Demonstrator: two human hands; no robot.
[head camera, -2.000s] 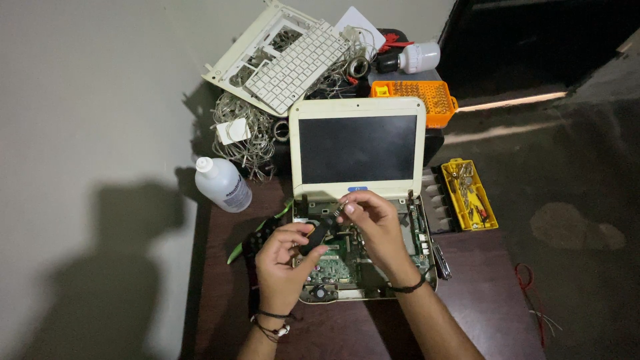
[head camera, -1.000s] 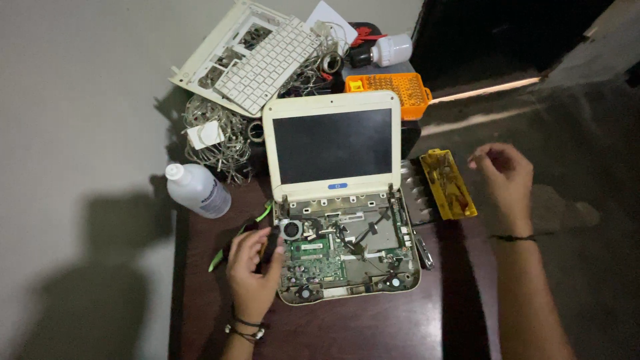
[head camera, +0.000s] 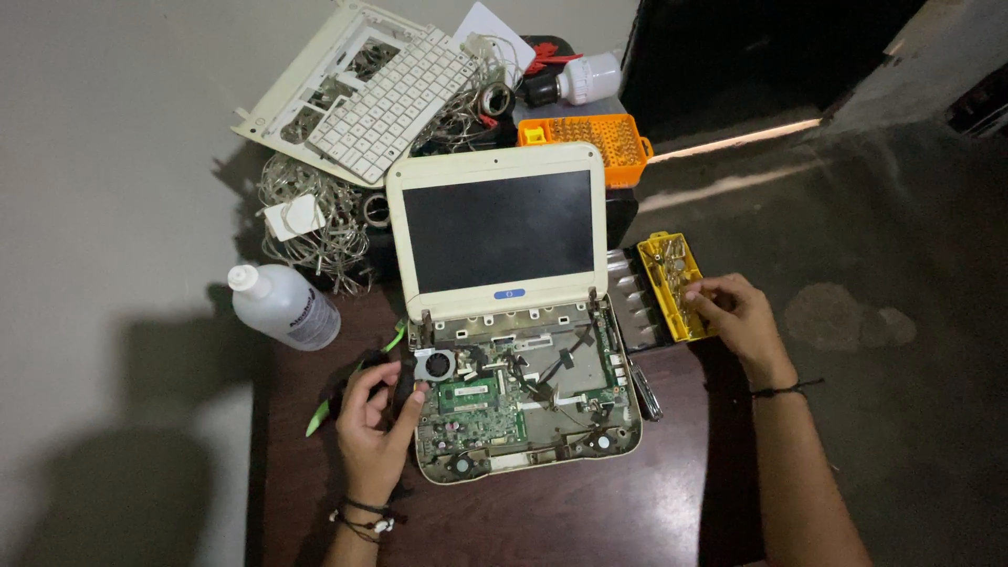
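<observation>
An opened small white laptop (head camera: 504, 228) lies on the table, its keyboard removed and its green circuit board (head camera: 472, 405) and cooling fan (head camera: 435, 365) exposed. At the laptop's left edge, my left hand (head camera: 379, 417) holds a dark object (head camera: 405, 383) between thumb and fingers; what it is cannot be told. My right hand (head camera: 732, 315) is at the right edge of a yellow case (head camera: 668, 276) of small metal parts, thumb and index finger close together. Whether anything is between those fingertips cannot be told.
A white bottle (head camera: 285, 307) and a green-handled tool (head camera: 318, 417) are left of the laptop. Behind it are a loose keyboard (head camera: 394, 102) on a white laptop casing (head camera: 276, 118), tangled cables (head camera: 315, 252), an orange bit case (head camera: 591, 146) and a white bulb (head camera: 591, 79).
My right hand has moved from over the laptop out to the right, then back to the yellow case. My left hand has moved from above the board to the laptop's left edge.
</observation>
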